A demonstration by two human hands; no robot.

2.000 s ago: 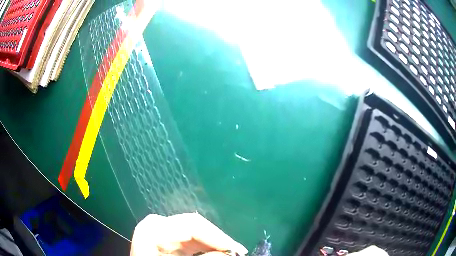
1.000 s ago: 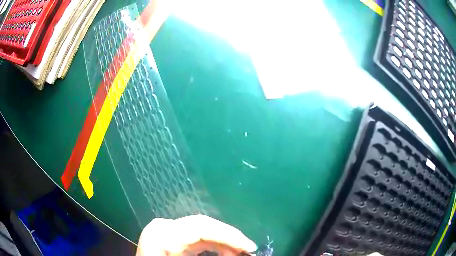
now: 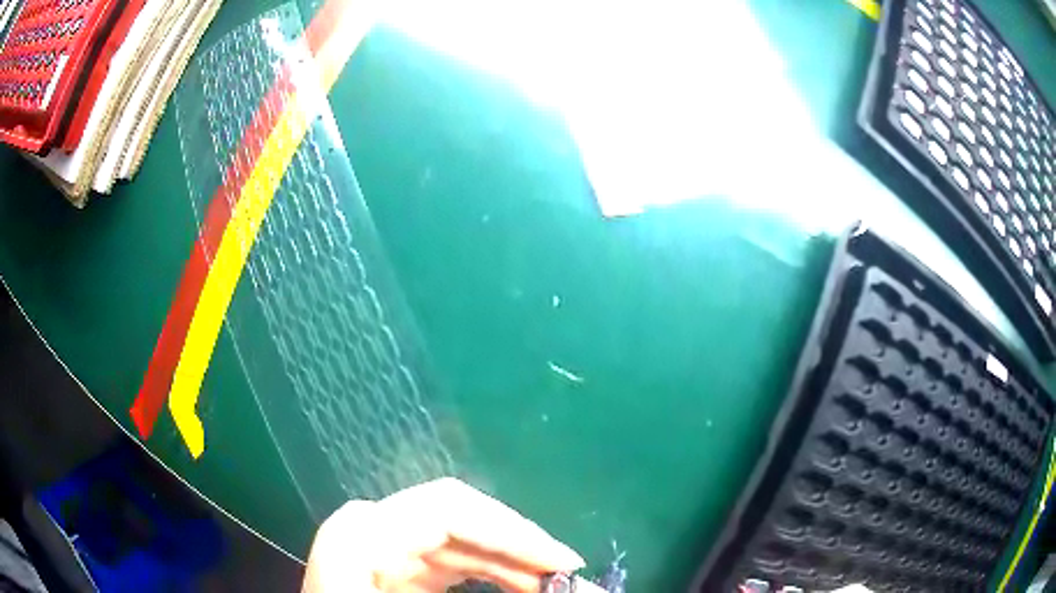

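Note:
My left hand (image 3: pixel 434 539) is at the bottom edge, cut off, with its fingers curled. A small dark, shiny part (image 3: pixel 559 583) shows at its fingertips, mostly hidden. A pale sliver of my right hand (image 3: pixel 851 590) shows at the bottom edge, over the near black tray (image 3: pixel 915 429); what it holds cannot be seen. Small reddish, shiny bits (image 3: pixel 759 586) show beside it. A clear sheet with rows of outlined shapes (image 3: pixel 313 290) lies on the green mat, its lower end at my left hand. Crumpled film scraps (image 3: pixel 615 570) lie right of that hand.
Red tape (image 3: pixel 174 348) and yellow tape (image 3: pixel 214 336) run under the clear sheet. A red tray (image 3: pixel 46 70) sits on stacked sheets (image 3: pixel 127 110) at upper left. A far black tray holds pale parts (image 3: pixel 973 127). A glaring white sheet (image 3: pixel 625 116) lies at the back. A blue bin (image 3: pixel 127 521) is below left.
The view has shifted slightly. My left hand's fingers have moved a little, and the small shiny part now shows at their tips. My right hand shows less than two seconds ago.

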